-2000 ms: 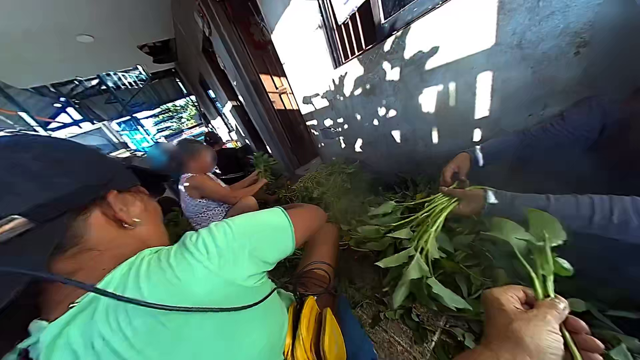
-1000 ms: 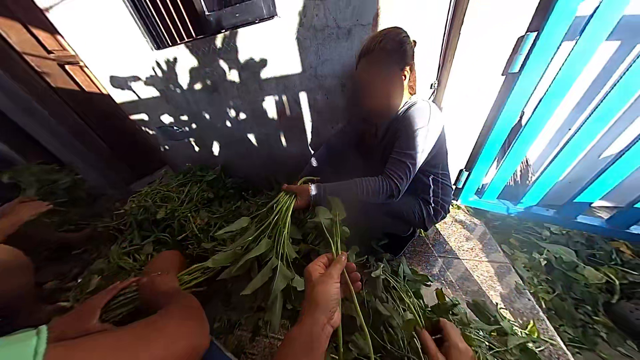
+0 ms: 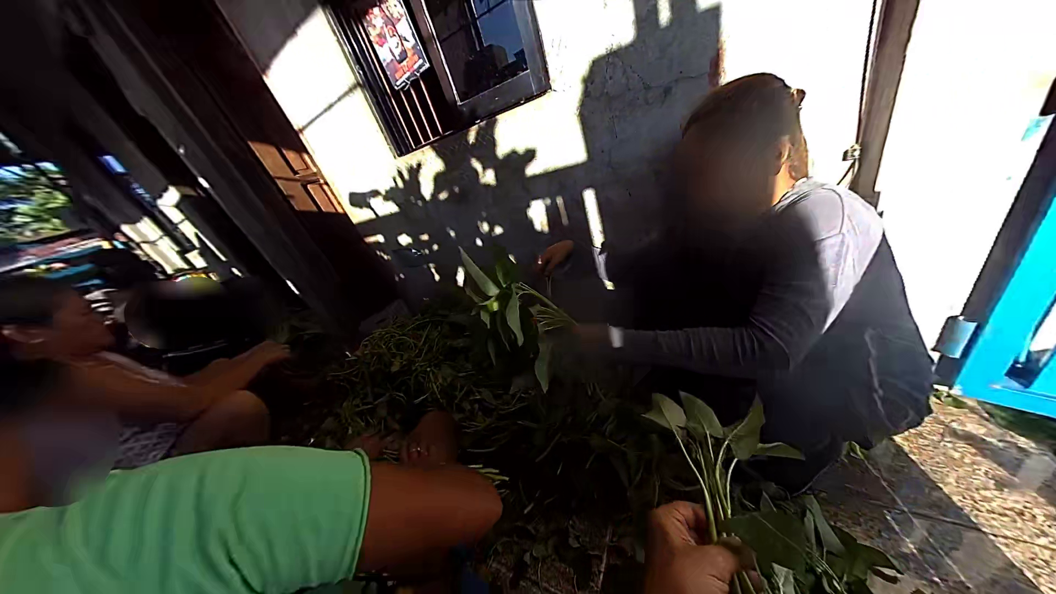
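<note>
My left hand comes up from the bottom edge, right of centre, with its fingers closed round several pale green stems. Broad, pointed leaves of that leafy green bunch fan out above the fist. More dark leaves lie just right of the hand, at the lower edge. My right hand does not show. Beyond, a person in a grey long-sleeved top holds another bunch of leafy stems over a heap of cut greens.
A co-worker's green sleeve and bent arm take up the lower left. Another person sits behind at far left. The crouching person is close on the right, before a wall and a blue gate. Tiled floor lies at lower right.
The view has swung about. My right hand, seen at the leaves a second ago, is out of view. The grey-sleeved person's bunch, low over the heap before, is now raised.
</note>
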